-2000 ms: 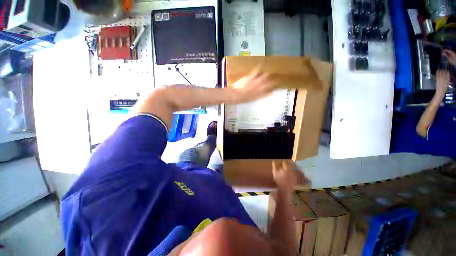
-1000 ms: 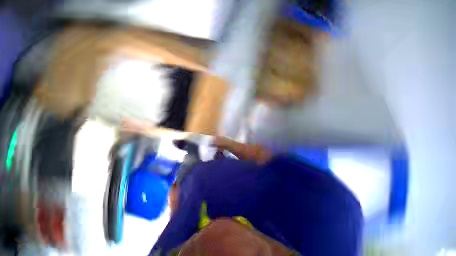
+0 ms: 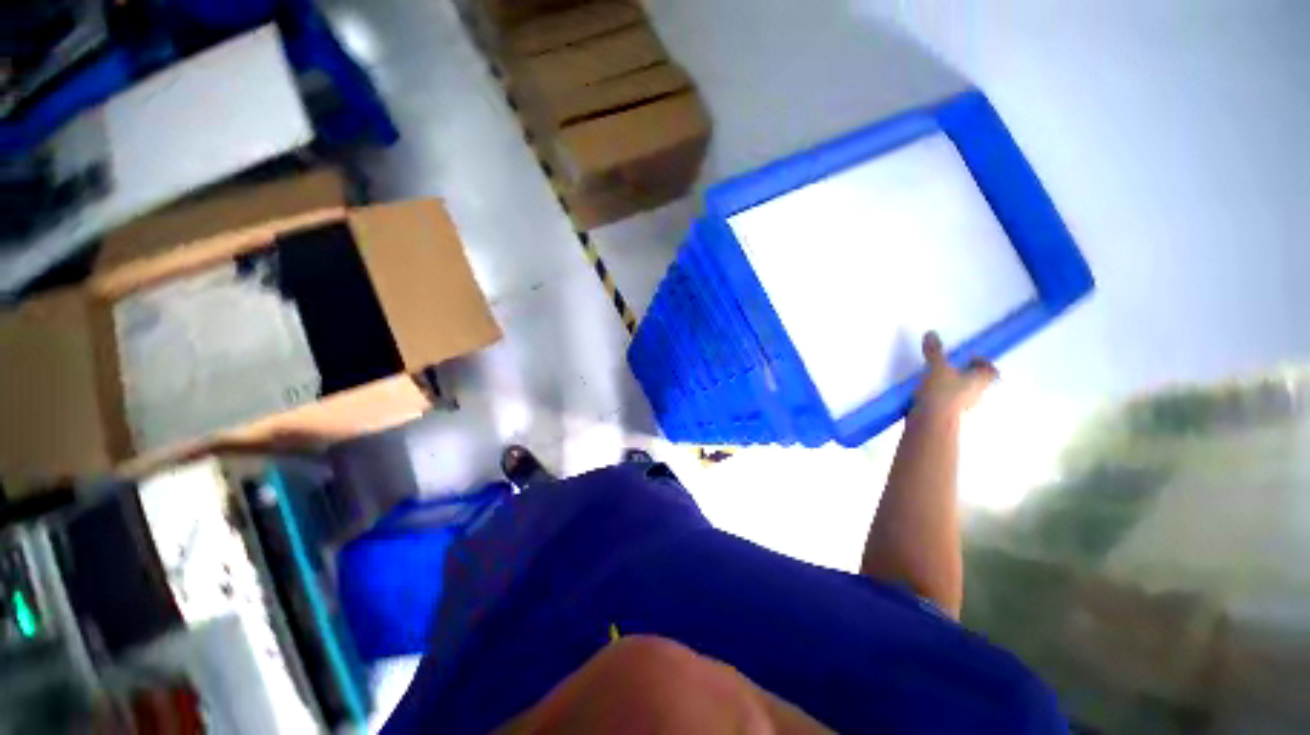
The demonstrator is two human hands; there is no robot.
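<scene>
A stack of nested blue turnover bins [image 3: 1063, 259] stands on the floor right of centre; the top one has a flat white bottom or liner. My right hand [image 3: 951, 381] is on the top bin's near rim, thumb over the inner side and fingers outside, closed on the edge. My left hand is not in view. An open brown carton [image 3: 417, 280] is at the left, with flaps spread, a white sheet and black contents inside.
Brown cartons [image 3: 625, 129] stand at the top beside yellow-black floor tape [image 3: 609, 280]. Another blue bin [image 3: 395, 574] is low at the left by the bench [image 3: 216, 574]. A white bench [image 3: 216, 108] is at upper left. The lower right is blurred.
The view has swung right from the bench and carton to the bin stack. My right hand has left the carton flap and now holds the bin rim; my left hand has gone out of view.
</scene>
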